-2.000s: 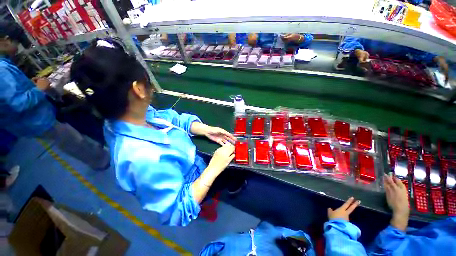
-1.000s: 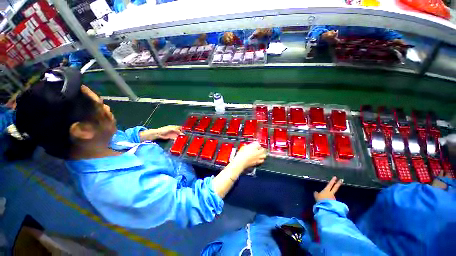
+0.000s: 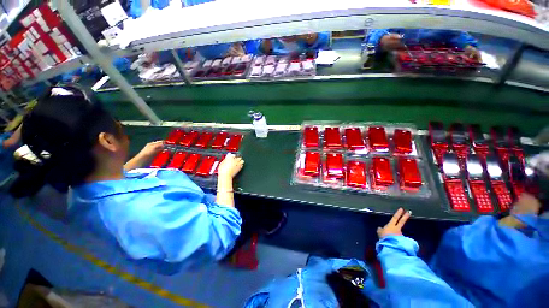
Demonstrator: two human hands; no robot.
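Note:
My left hand [image 3: 394,223] rests open and empty on the bench edge, fingers apart. My right hand [image 3: 526,206] is blurred at the right side, beside the opened red phones [image 3: 481,194]; what it holds is unclear. These phones lie in two rows with keypads and pale screens showing. A blurred pale shape is just above that hand. Left of them, a clear blister tray [image 3: 293,174] holds two rows of closed red phones [image 3: 356,172].
At left, a worker in a blue smock [image 3: 159,210] holds another tray of red phones [image 3: 191,162]. A white bottle [image 3: 259,125] stands by the green belt [image 3: 289,99]. A white shelf [image 3: 313,30] spans overhead. Blue cloth [image 3: 307,283] with a white cord is at bottom centre.
The worker's tray has moved left, away from the stationary tray, leaving a gap. My right hand has moved right, over the opened phones. My left hand stays at the edge.

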